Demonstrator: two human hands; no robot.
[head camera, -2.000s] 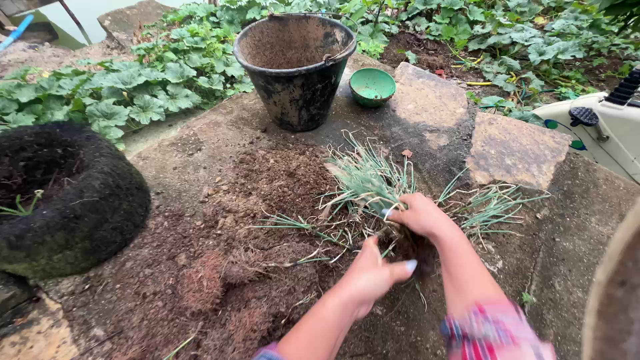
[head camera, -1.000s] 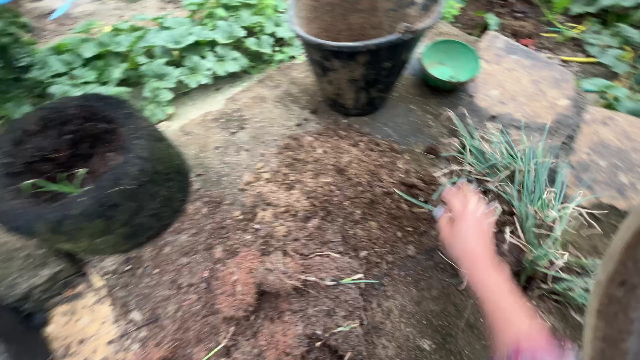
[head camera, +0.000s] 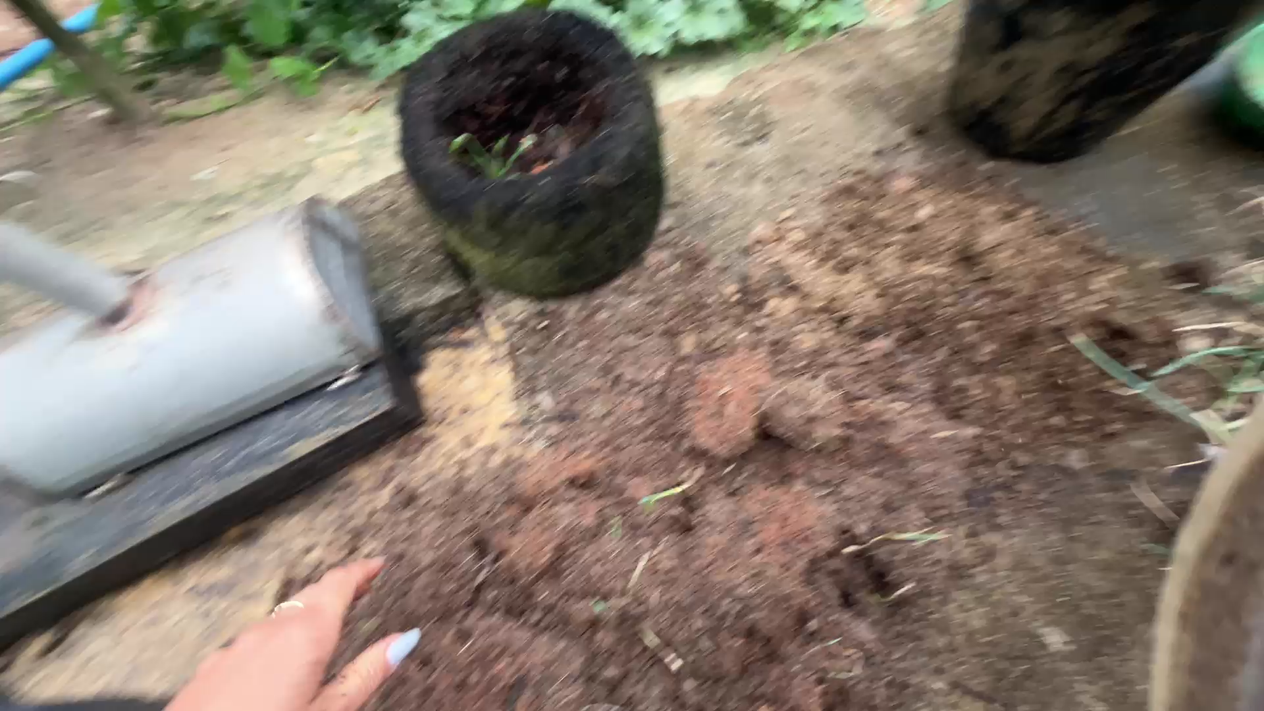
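My left hand (head camera: 296, 642) is at the lower left, over the left edge of a heap of loose brown soil (head camera: 632, 553); its fingers are apart and hold nothing. A ring and a pale nail show on it. Whether it touches the soil I cannot tell. Above the heap stands a round, dark, mossy planter (head camera: 553, 217) with soil and a small green shoot (head camera: 491, 156) inside. Scraps of green leaf lie on the soil, and a few longer green blades (head camera: 1136, 380) lie at the right. My right hand is out of view. The picture is blurred.
A grey metal cylinder (head camera: 188, 346) with a pipe rests on a dark base (head camera: 227, 484) at the left. A dirty black bucket (head camera: 1047, 79) and part of a green bowl (head camera: 1239, 94) stand at the upper right. A curved rim (head camera: 1200, 583) juts in at the lower right. Leafy plants (head camera: 652, 20) grow behind.
The view has swung left. Two seconds ago both hands were at the clump of green-bladed plants; one second ago a single hand was beside it. Now my left hand is over the soil's left edge.
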